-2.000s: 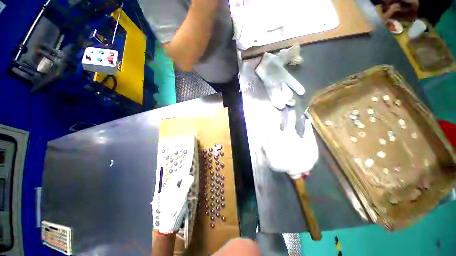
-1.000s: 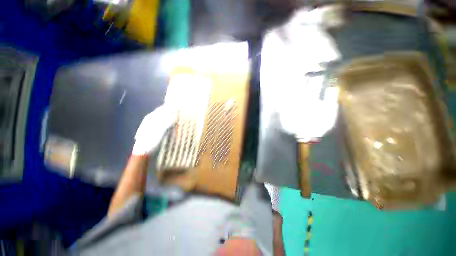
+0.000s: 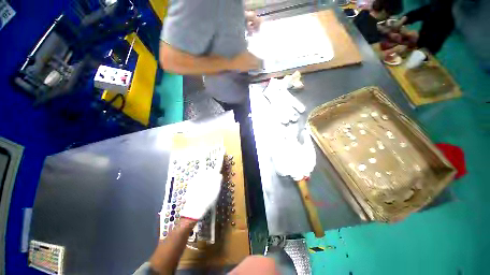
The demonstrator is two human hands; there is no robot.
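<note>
A white panel with rows of round grey, dark and coloured pieces (image 3: 177,185) lies lengthwise on a tan cardboard sheet (image 3: 236,140). My left hand (image 3: 203,194), in a white glove with a red cuff edge, is over the panel's middle and right side. Its fingers are washed out by glare, so its grip is unclear. Small shiny domed pieces (image 3: 232,192) stand in rows beside the panel's right edge, some hidden by the hand. My right hand is not seen. A blurred skin-coloured shape at the bottom edge cannot be told.
A glove-covered paddle (image 3: 310,207), loose white gloves (image 3: 283,101) and a cardboard tray of pale discs (image 3: 370,156) lie on the right bench. A small panel (image 3: 47,257) lies at far left. A person in grey (image 3: 207,32) stands ahead; others sit by a yellow table (image 3: 400,72).
The view dipped, then rose again. My left hand moved off the panel's lower part to its left side, and now lies over its middle and right side.
</note>
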